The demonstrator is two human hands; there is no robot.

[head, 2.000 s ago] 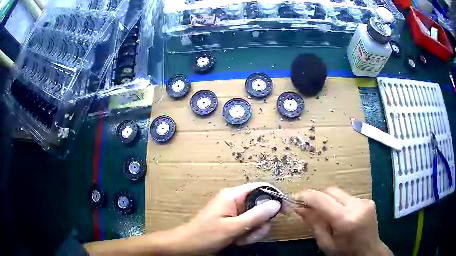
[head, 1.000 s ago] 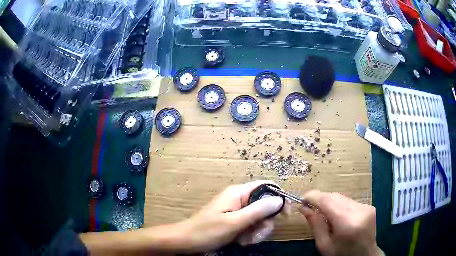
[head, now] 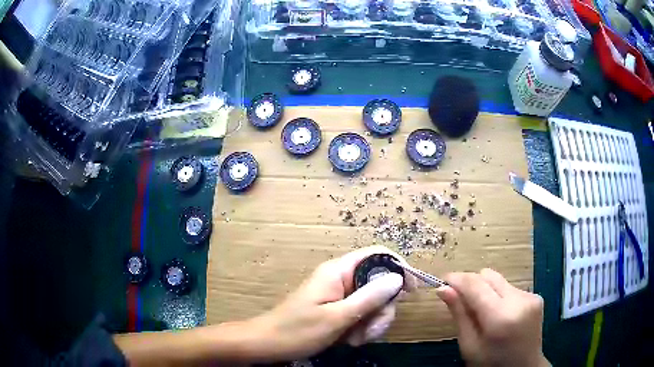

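My left hand [head: 351, 301] holds a black wheel part [head: 374, 271] with a pale centre, its thumb lying over the lower right of the face. My right hand [head: 495, 312] holds slim silver tweezers [head: 424, 275], whose tip reaches the upper right rim of the wheel. Whether the tip touches the rim is too small to tell. Both hands are above the lower part of the tan cardboard sheet [head: 287, 236]. Pale and dark scraps [head: 409, 233] lie on the cardboard beyond the hands.
Several loose wheels [head: 349, 152] lie behind and left. A black round pad [head: 454, 106] is at the cardboard's back edge. On the right are a white-handled blade [head: 543, 198], a slotted white tray [head: 574, 276] with blue-handled pliers [head: 631, 247], and a white bottle [head: 539, 77]. Clear trays [head: 86, 64] stand upper left.
The tweezers have moved from across the wheel's upper face to its upper right rim. The wheel's face shows more openly. The view has shifted slightly.
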